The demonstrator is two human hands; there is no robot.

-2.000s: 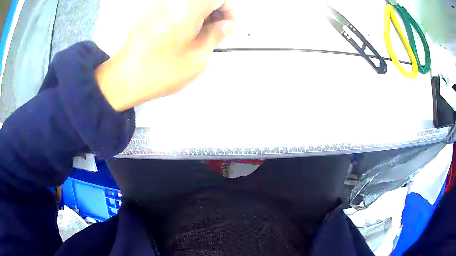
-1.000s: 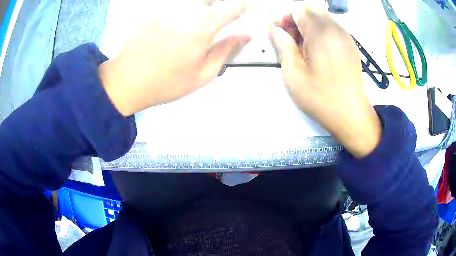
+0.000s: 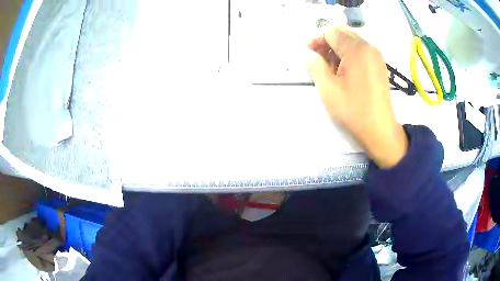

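Observation:
The grey main panel (image 3: pixel 101 110) lies on the left of the white machine table, with a paler smooth piece (image 3: pixel 52 93) on it. A white edge hangs over the table's front left. My right hand (image 3: pixel 356 88) is over the machine bed, fingers curled with tips together near the bright area below the machine parts. Glare and the fingers hide whether it holds anything. My left hand is not in view; only its dark sleeve shows low in front of my body.
Scissors with yellow and green handles (image 3: pixel 433 71) lie right of my hand. Black snips (image 3: pixel 402 81) are partly behind it. A dark flat object (image 3: pixel 470 126) lies further right. Measuring tape (image 3: pixel 263 183) runs along the front edge. A blue basket (image 3: pixel 82 230) is below left.
My left hand has left the machine bed and dropped out of view. My right hand came in and stays over the bed. More of the grey panel and the paler piece now show at left.

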